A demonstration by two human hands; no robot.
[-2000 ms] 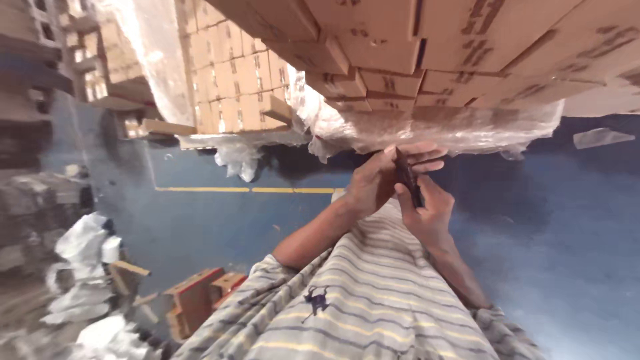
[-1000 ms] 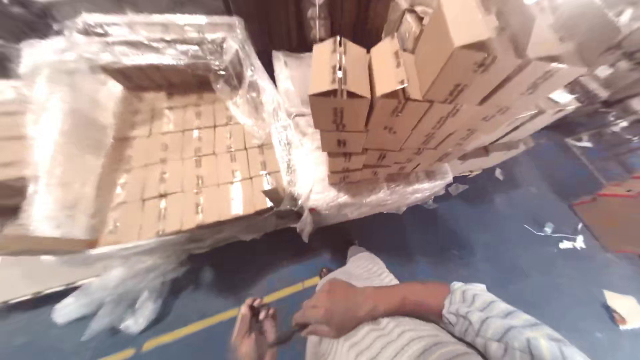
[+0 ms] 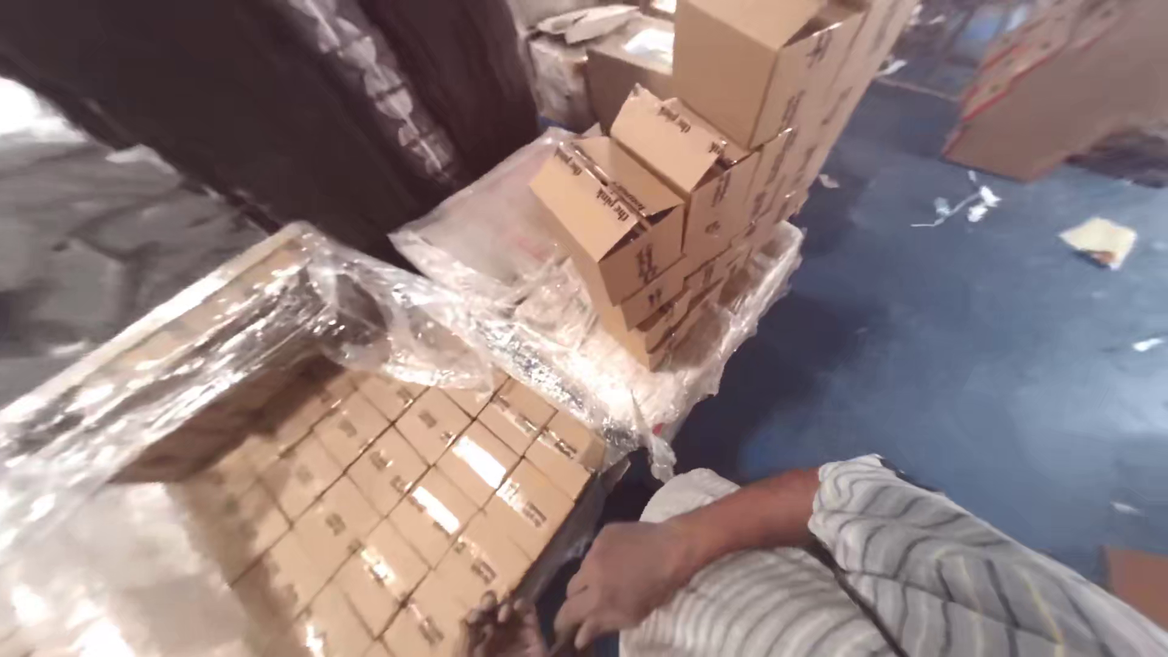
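Note:
At the bottom centre, my right hand (image 3: 625,579) has its fingers curled around a dark, thin object (image 3: 564,639), of which only a little shows. My left hand (image 3: 506,625) is just left of it, blurred and partly cut off by the bottom edge; whether it also grips the object is not clear. Both hands are in front of my striped shirt, beside a large container of closed cardboard boxes (image 3: 401,511) packed in rows. Clear plastic wrap (image 3: 411,338) hangs over the container's far side.
Stacked cardboard boxes (image 3: 730,73), some with raised flaps, stand on a plastic-covered base beyond the container. Dark wrapped material (image 3: 274,100) rises at the upper left. Scraps and a yellowish piece (image 3: 1100,242) lie on the blue floor at right, near a large carton (image 3: 1063,91).
The view has swung strongly between frames. Two seconds ago both hands were raised together around a dark object; now they are low, close to the packed container.

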